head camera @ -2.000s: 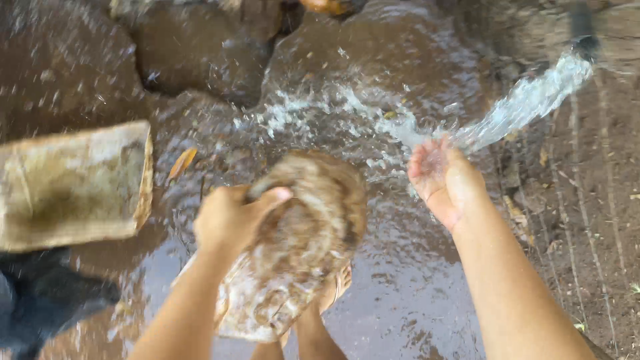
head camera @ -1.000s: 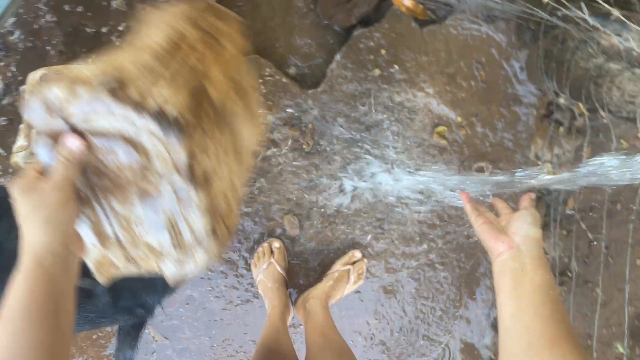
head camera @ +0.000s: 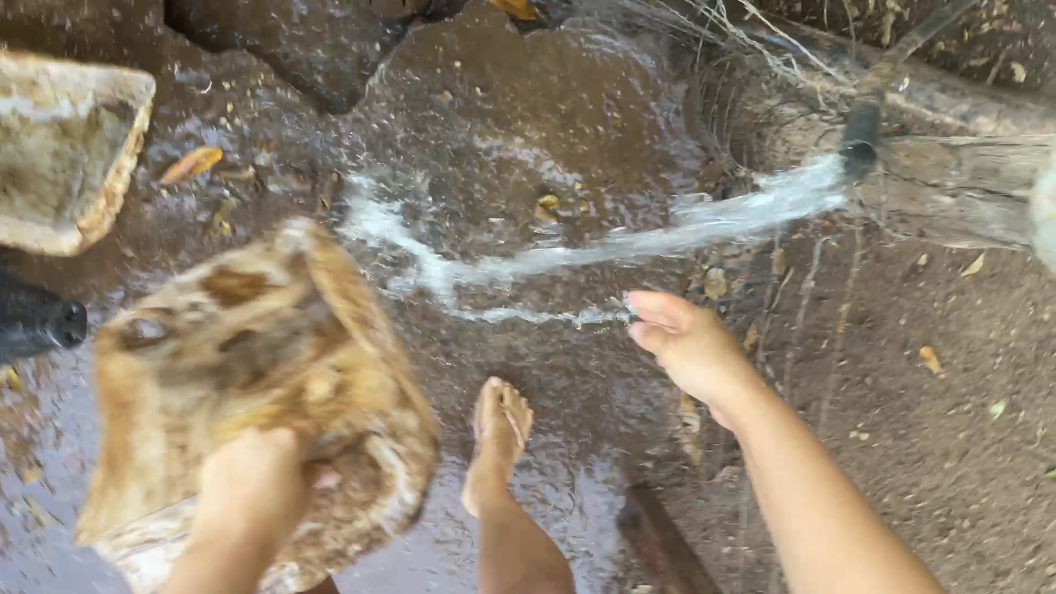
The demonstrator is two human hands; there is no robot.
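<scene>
My left hand (head camera: 256, 478) grips a worn, brown and whitish container (head camera: 313, 371), blurred and tilted at the lower left; its exact kind cannot be told. The fingertips are partly hidden against it. My right hand (head camera: 681, 342) holds nothing, its fingers slightly curled and apart, just below a stream of water (head camera: 610, 247). A thin splash runs left from the fingertips. The stream pours from a dark pipe (head camera: 860, 144) at the upper right and lands on wet stone near the middle.
A stained rectangular basin (head camera: 124, 165) stands at the left edge, with a dark object (head camera: 45, 318) below it. Large wet rocks (head camera: 528, 107) span the top. A log (head camera: 965, 190) lies at the right behind the pipe. One sandalled foot (head camera: 501, 421) is on the wet ground; a dark bar (head camera: 660, 536) is near it.
The container has moved from the upper left down to the lower left, in my left hand. My right hand, at the stream's edge a second ago, is now below the main stream.
</scene>
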